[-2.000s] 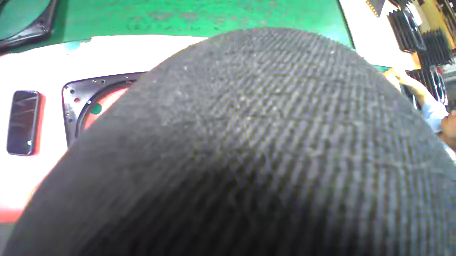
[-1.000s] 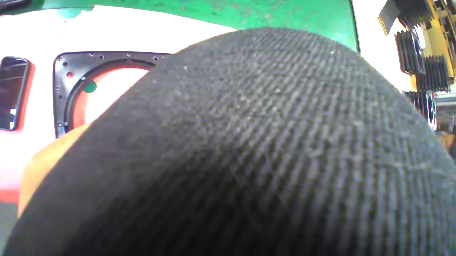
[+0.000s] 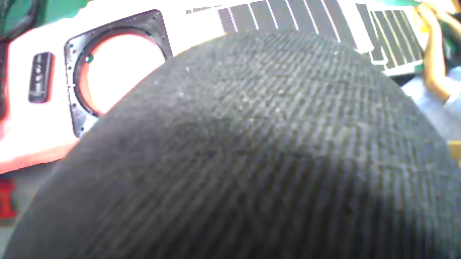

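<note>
A black squarish ring frame (image 3: 73, 55) with a large round opening and small holes along its rim lies flat on the red-and-white mat (image 3: 20, 136), left of centre. Its lower right part is hidden behind a dark ribbed fabric shape (image 3: 252, 141) that blocks the centre and bottom of the view. A small green spot shows in the opening. A black mobile phone (image 3: 40, 77) lies left of the frame. Neither my left hand nor my right hand can be seen.
White sheets with wide black bars (image 3: 303, 17) lie right of the frame. Another person's arm (image 3: 433, 55) reaches in at the far right. Dark curved parts (image 3: 20, 20) lie at the top left on the green bench. A red object (image 3: 7, 197) shows at the lower left edge.
The view has turned, bringing more of the ring frame and the black-barred sheets into sight. The skin-coloured patch seen at the lower left a second ago has gone from view.
</note>
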